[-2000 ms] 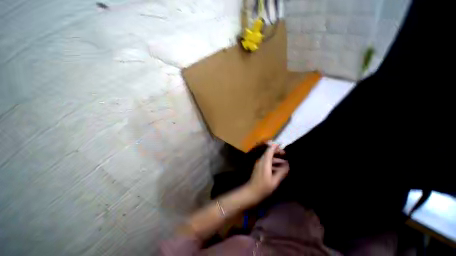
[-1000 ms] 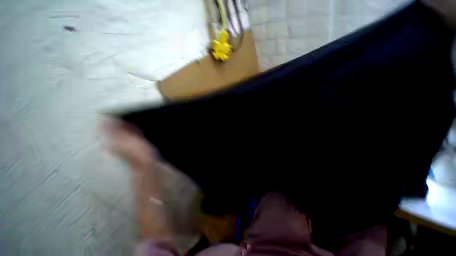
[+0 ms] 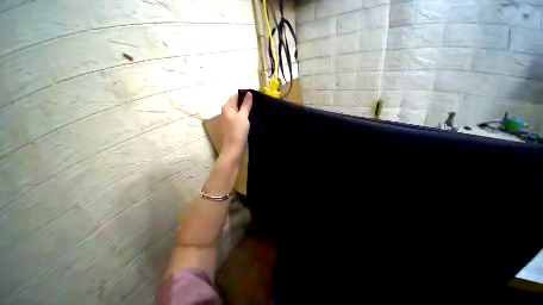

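Note:
A large dark cloth garment (image 3: pixel 387 208) hangs spread out in front of me and fills the lower right of the view. Its top edge runs nearly straight from my left hand to the right rim of the picture. My left hand (image 3: pixel 237 119) pinches its top left corner, with the thumb on the near side. My right hand is not in view. The garment hides most of the table and whatever lies behind it.
White brick-patterned walls stand left and behind. A brown cardboard sheet (image 3: pixel 214 134) shows behind my left wrist. A yellow piece (image 3: pixel 273 89) and dark cables hang at the corner. A yellow-green screwdriver (image 3: pixel 378 108) and small blue-green items (image 3: pixel 512 124) show beyond the garment.
My left hand has moved up and right with the garment corner. The garment's top edge has gone from a steep slant to nearly level, and items behind it at the right now show.

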